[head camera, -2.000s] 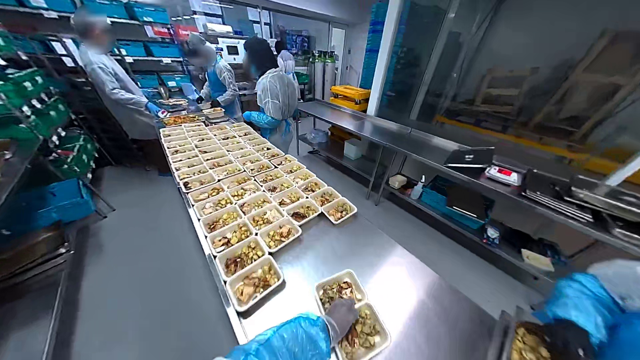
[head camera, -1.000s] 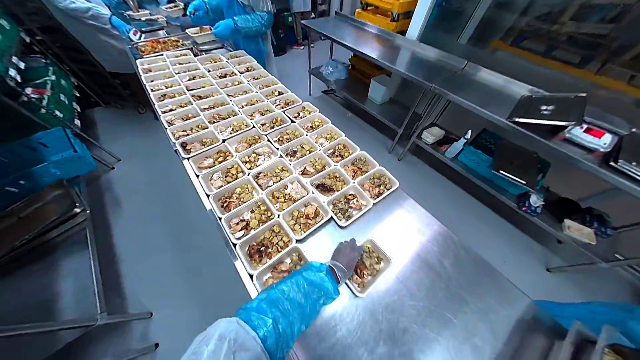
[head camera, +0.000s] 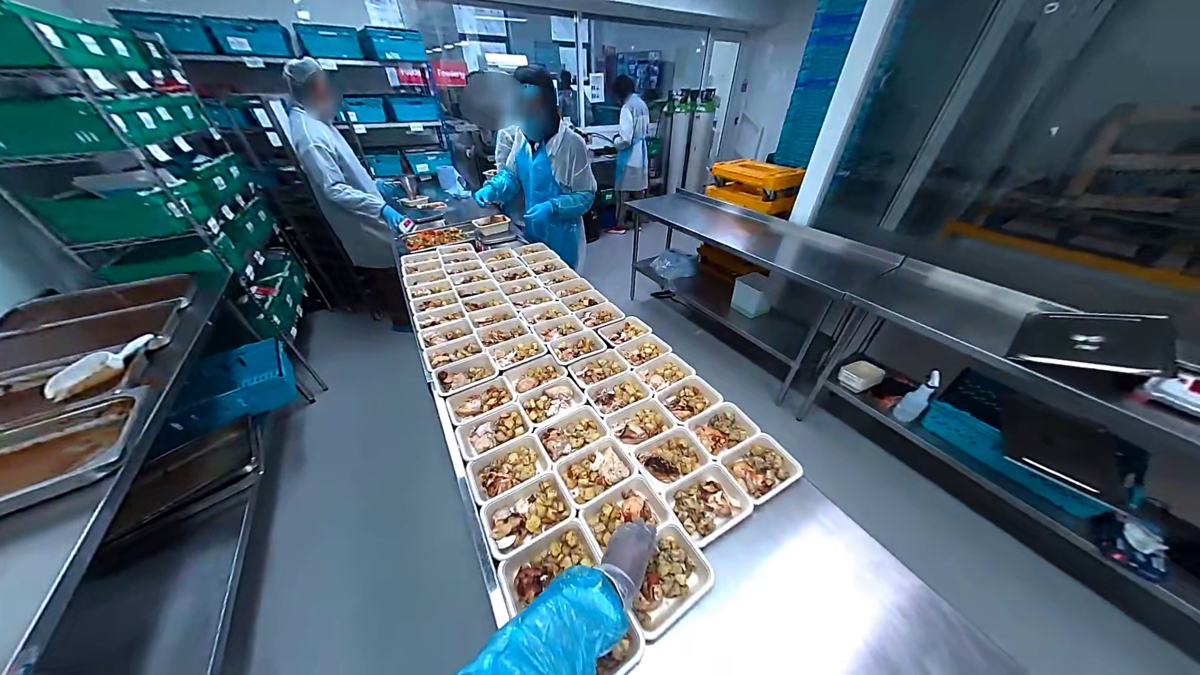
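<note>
My left hand (head camera: 630, 548), in a grey glove with a blue plastic sleeve over the forearm, is at the near end of a block of trays. It grips the left edge of a pale food tray (head camera: 673, 579) holding chopped potato and meat pieces; its fingertips are partly hidden. Beside it lies another filled tray (head camera: 548, 567), partly covered by my sleeve, and a further tray (head camera: 621, 652) shows below the wrist. Many similar trays stand in close rows up the steel table (head camera: 844, 600). My right hand is out of view.
Two people in protective clothing stand by a large food pan (head camera: 439, 238) at the far end. A steel side table (head camera: 778, 246) runs along the right. To the left are a rack of green crates (head camera: 112, 206), a blue crate (head camera: 230, 380) and metal pans (head camera: 66, 450).
The tray under my left hand stood apart from its neighbours a second ago; it now sits against the block. The view has swung up. A blue-sleeved person at the lower right has left the view.
</note>
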